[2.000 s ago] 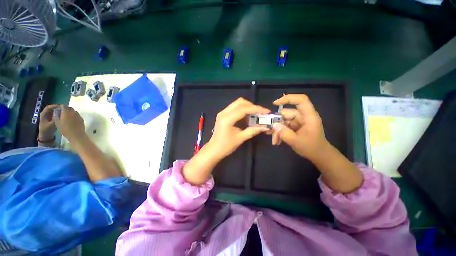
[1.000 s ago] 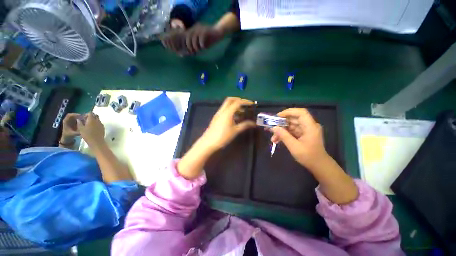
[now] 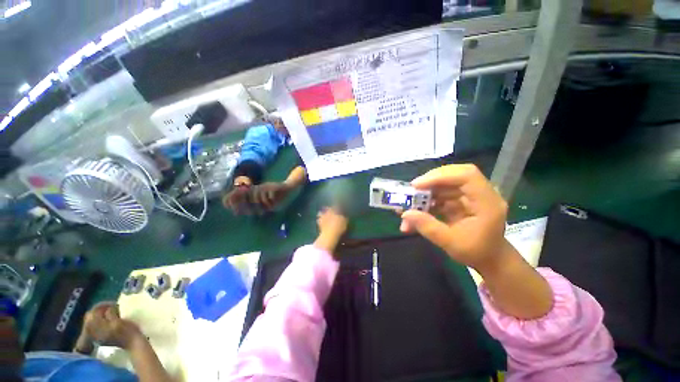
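Observation:
My right hand [image 3: 466, 216] holds up a silver-grey display module [image 3: 400, 195] between thumb and fingers, with its lit window facing me. My left hand [image 3: 332, 225] reaches forward past the tray to the green bench top, below the hanging page. It is small and blurred, and I cannot tell if its fingers hold anything. The black tray [image 3: 417, 313] lies in front of me, partly hidden by my left sleeve. A slim white pen [image 3: 375, 280] lies in it. One small blue housing [image 3: 283, 230] is on the bench left of my left hand.
A printed page [image 3: 403, 112] hangs ahead. Coworkers' hands show at the back [image 3: 261, 197] and left [image 3: 108, 328]. A cream sheet [image 3: 149, 321] bears grey parts and a blue sheet [image 3: 216, 289]. A fan [image 3: 104, 195] stands left; a second black tray [image 3: 596, 276] and post [image 3: 538, 89] are right.
The view has tilted up, showing the hanging page. My left hand has moved from beside the module to the bench beyond the tray. My right hand keeps the module raised.

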